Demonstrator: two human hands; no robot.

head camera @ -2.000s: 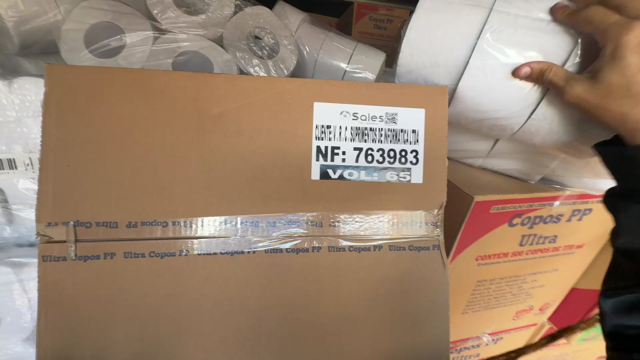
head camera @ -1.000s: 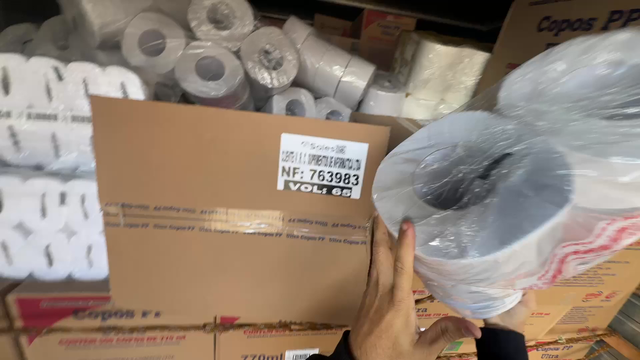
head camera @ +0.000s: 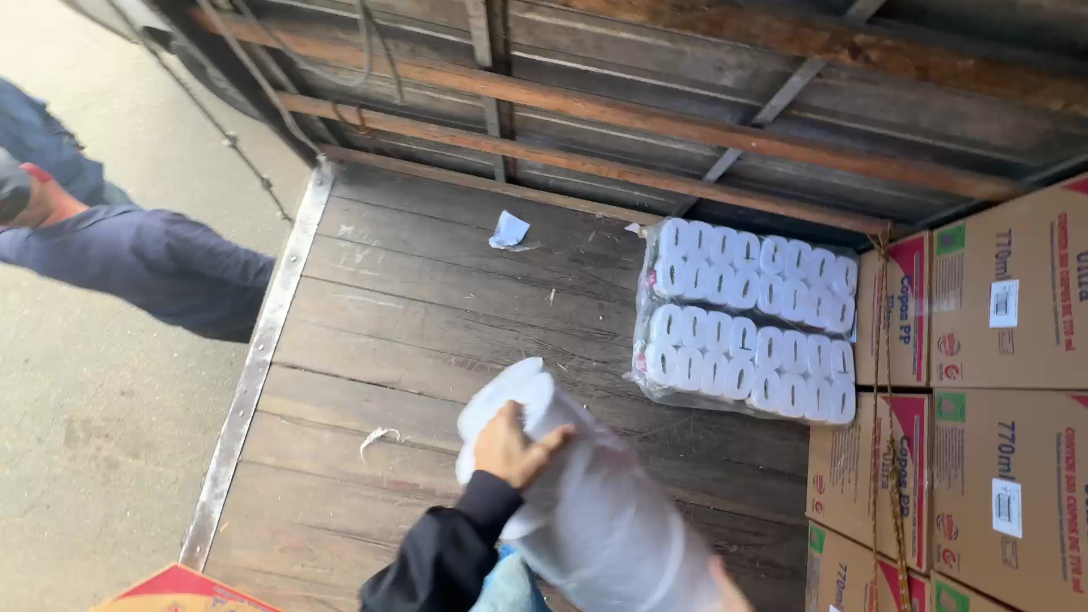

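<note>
A plastic-wrapped pack of large white paper rolls (head camera: 603, 510) is held low in front of me, blurred by motion, above the wooden truck bed. My left hand (head camera: 514, 446), in a black sleeve, grips its upper left end with the fingers over the rolls. At the bottom edge, my right hand (head camera: 727, 586) is against the pack's lower right side, mostly cut off and blurred. On the planks to the right lies a wrapped bale of small white paper rolls (head camera: 752, 319), in two blocks, beside stacked cardboard cartons.
Cardboard cup cartons (head camera: 1003, 289) with a rope (head camera: 888, 425) across them stand at the right. A slatted side wall (head camera: 595, 102) runs along the top. The bed's metal edge (head camera: 255, 374) drops to pavement, where a person (head camera: 153, 255) stands close by. Another carton (head camera: 183, 591) shows at bottom left.
The view has swung from the stacked cartons and rolls to the open bed. One second ago both hands were at the wrapped large rolls beside the labelled carton; now the pack is away from that stack.
</note>
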